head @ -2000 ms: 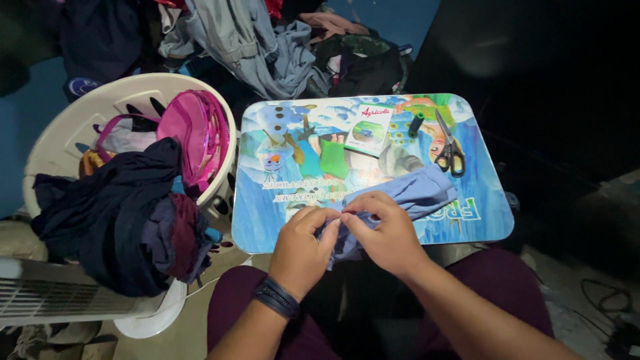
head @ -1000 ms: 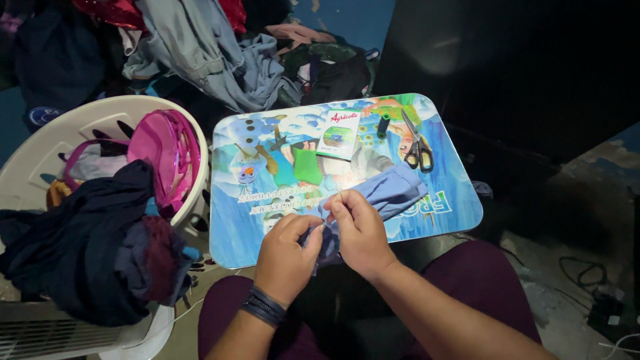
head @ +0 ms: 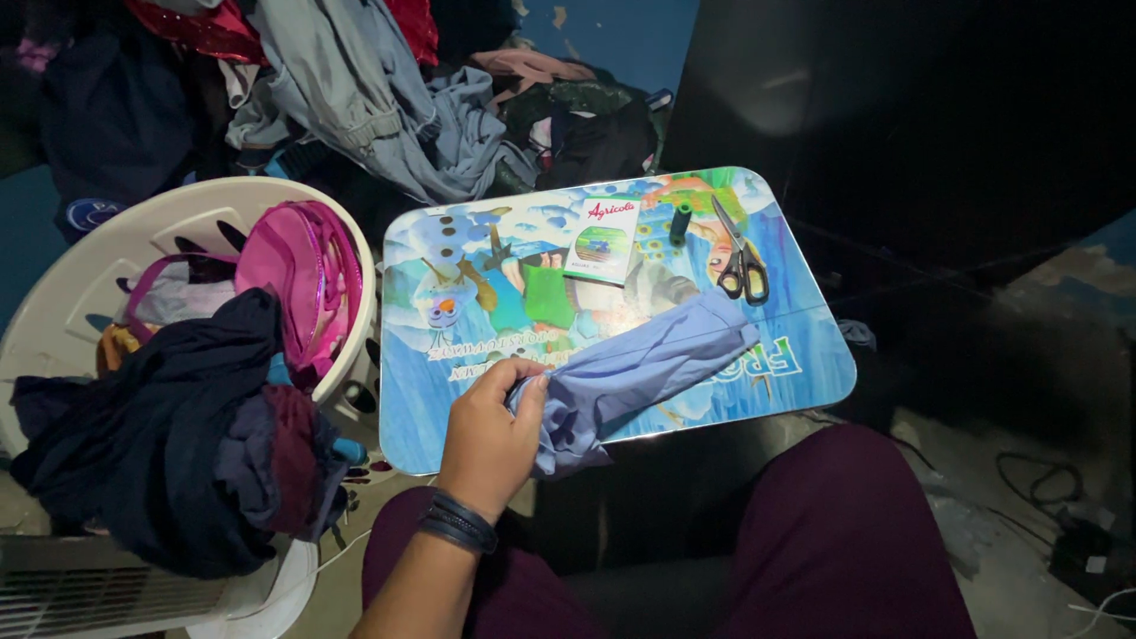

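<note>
My left hand, with a dark braided bracelet at the wrist, pinches a light blue cloth garment between thumb and forefinger. Part of the cloth lies across a printed lap table and its gathered end hangs at the near edge. My right hand is out of view. Beyond the cloth lie black-handled scissors, a spool of dark green thread and a white and green packet that bears writing. A thin dark line, perhaps thread, runs rightward from the cloth.
At the left stands a cream plastic basket with dark clothes and a pink bag. Behind the table is a pile of clothes. A grille-fronted appliance sits at lower left, and cables lie on the floor at right.
My right hand has left the cloth and the view; before, both hands met at its gathered end. My left hand still holds the cloth there.
</note>
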